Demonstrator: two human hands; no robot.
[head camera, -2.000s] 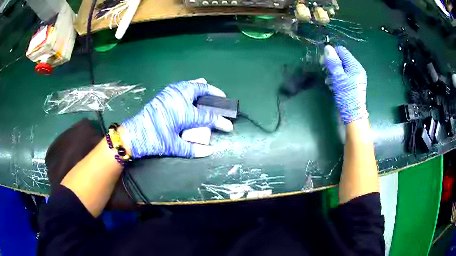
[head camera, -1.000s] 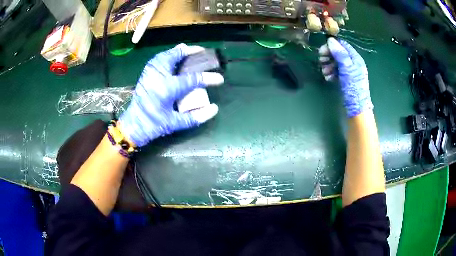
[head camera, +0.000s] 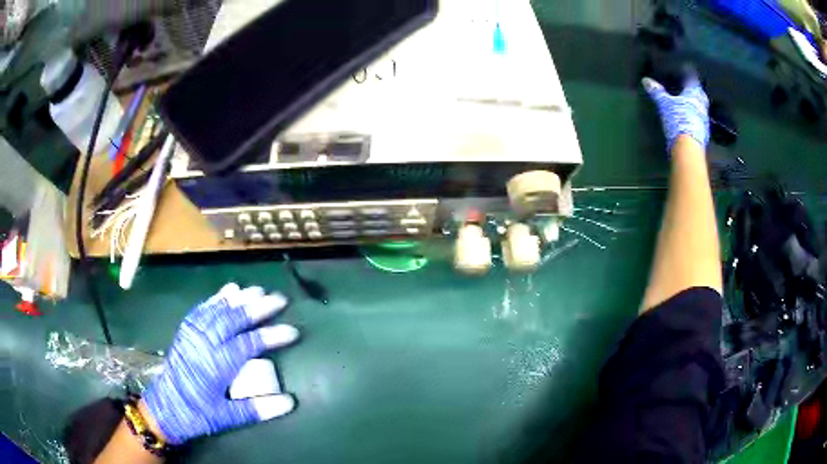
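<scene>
My left hand (head camera: 218, 367), in a blue-white striped glove with pale fingertips, is at the lower left. It holds the white test socket (head camera: 256, 379) between thumb and fingers. No black adapter shows in it. A small black cord end (head camera: 306, 283) lies on the green mat above its fingertips. My right hand (head camera: 682, 113), in the same kind of glove, is stretched out to the far upper right. Its thumb and fingers are spread beside dark, blurred items; whether it holds one is unclear.
The test instrument (head camera: 326, 219) stands on a wooden board (head camera: 186, 227), with a large smartphone (head camera: 299, 77) on top. Two cream terminals (head camera: 497, 249) project at its lower right. Tangled black adapters (head camera: 771, 281) lie at right. Crinkled plastic (head camera: 100, 358) and a red-capped carton (head camera: 32, 236) are at left.
The view has tilted up, showing the whole instrument. The black adapter is gone from my left hand, which keeps the socket. My right hand has moved from beside the terminals to the far upper right.
</scene>
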